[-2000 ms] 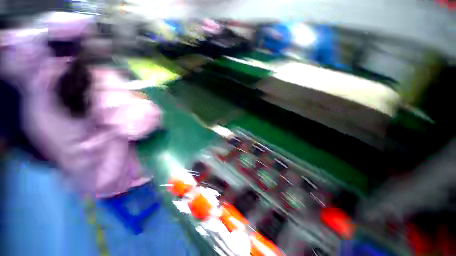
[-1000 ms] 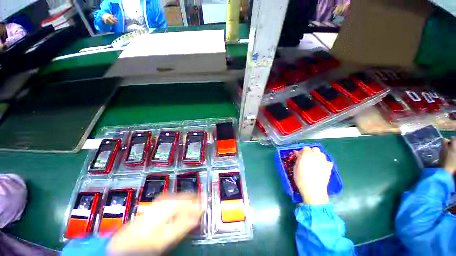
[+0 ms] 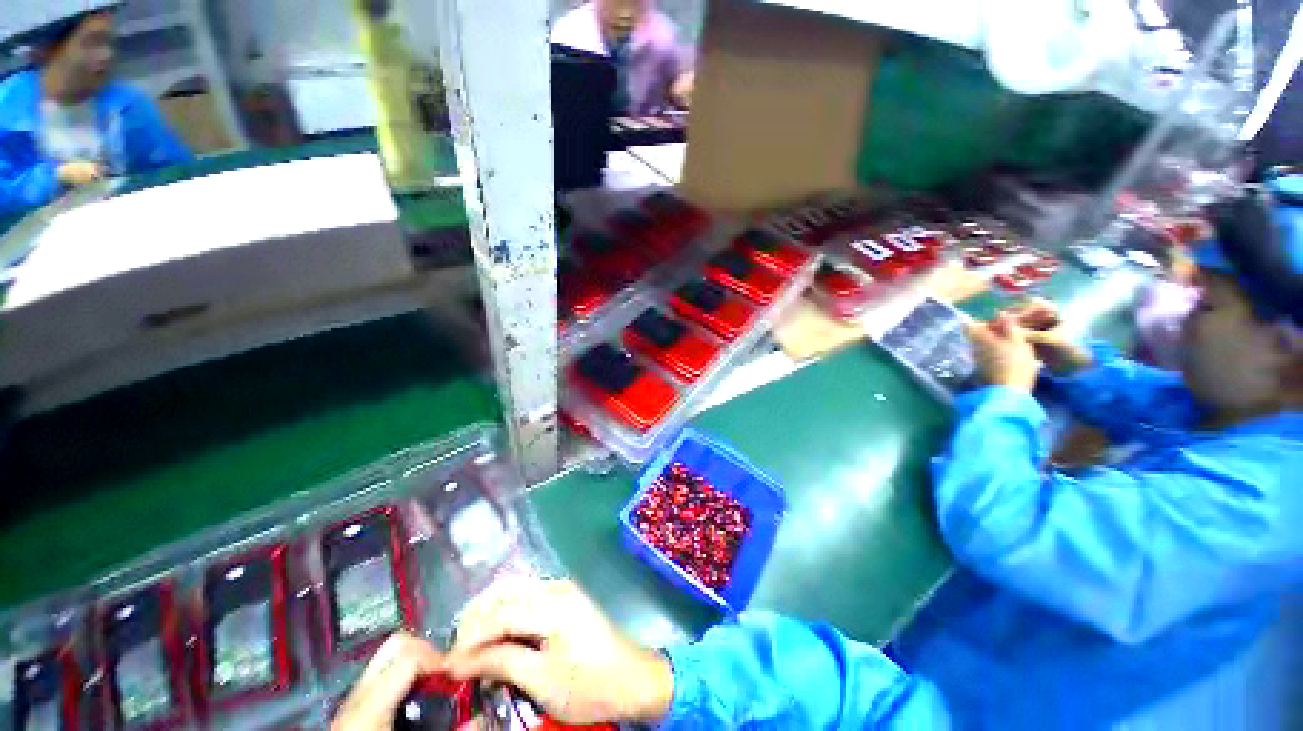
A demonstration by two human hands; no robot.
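A red-and-black phone (image 3: 440, 703) is between my hands at the bottom edge, partly hidden by fingers and cut off by the frame. My left hand (image 3: 383, 688) grips its left side. My right hand (image 3: 550, 650) is bent over its upper part, fingertips together; whether it holds a small part cannot be seen. The clear phone tray (image 3: 307, 521) lies at the lower left with several phones (image 3: 239, 617) in its far row; its far right pocket holds no phone. The blue bin (image 3: 769, 503) of small red parts (image 3: 692, 523) stands to the right of the tray.
A chipped metal post (image 3: 512, 243) rises behind the tray and bin. Filled phone trays (image 3: 686, 331) lie beyond it, beside a cardboard sheet (image 3: 779, 114). A worker in blue (image 3: 1129, 500) sits close on the right, hands over a dark item. Other people are across the bench.
The view has turned right. My right hand has left the blue bin and joined my left hand at the phone. The phone from the tray's far right pocket is gone from it.
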